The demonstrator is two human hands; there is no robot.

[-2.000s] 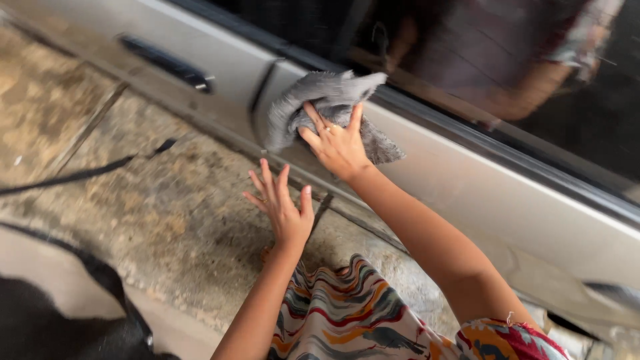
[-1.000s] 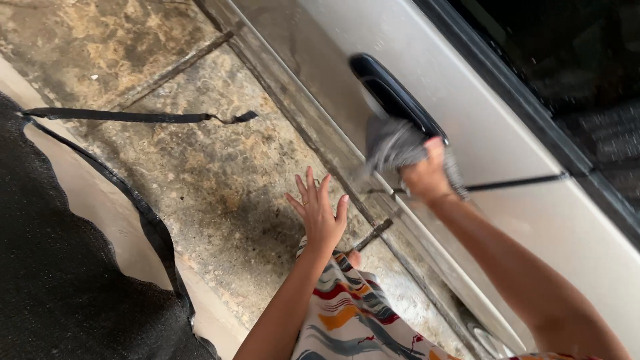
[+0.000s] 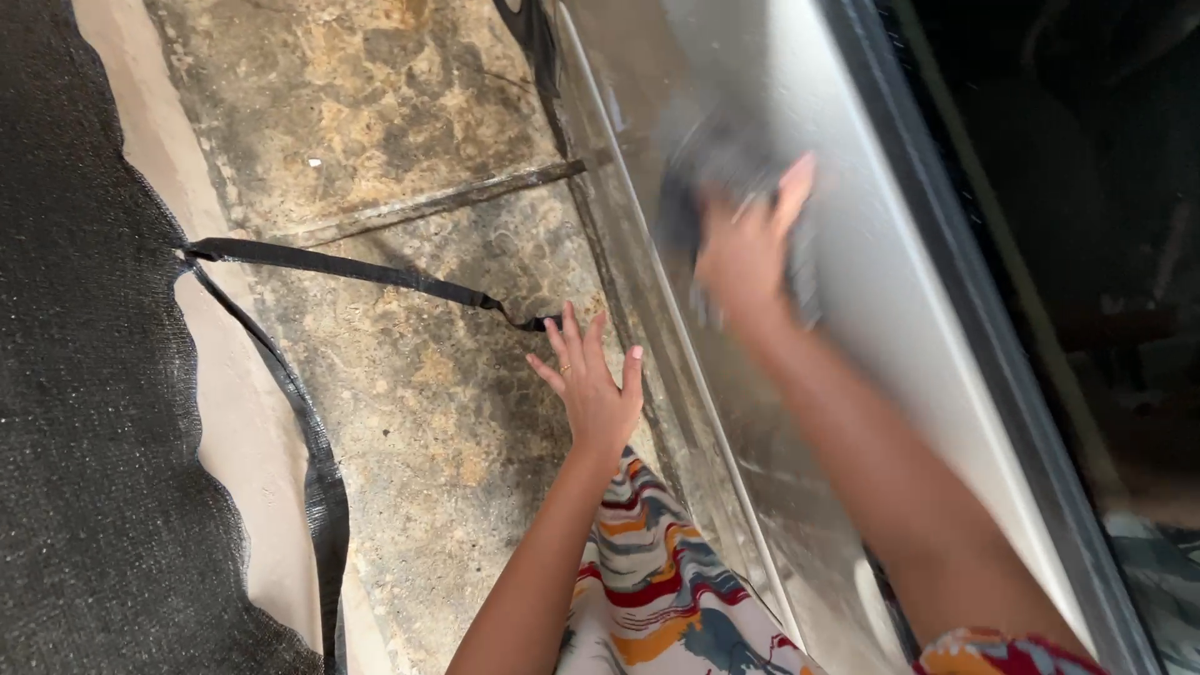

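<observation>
A grey cloth [image 3: 727,178], blurred by motion, lies against the silver car door panel [image 3: 834,234]. My right hand [image 3: 750,244] presses on it, fingers partly spread and smeared by the movement; part of the cloth is hidden beneath the hand. Over the stained stone floor hangs my left hand [image 3: 595,384], fingers apart, holding nothing, with a ring on one finger. Its fingertips appear close to the end of a black strap [image 3: 375,272]; whether they touch cannot be told.
Black mesh fabric [image 3: 84,375] with a wavy edge fills the left side, the strap running from it. The car window [image 3: 1059,234] with its dark trim is at the right. A narrow groove [image 3: 431,202] crosses the stone floor [image 3: 431,375]. Patterned clothing [image 3: 666,581] shows at the bottom.
The view has shifted strongly along the car. My right hand and the cloth have moved off the black door handle, where they were a second ago, onto bare door panel. My left hand stays spread.
</observation>
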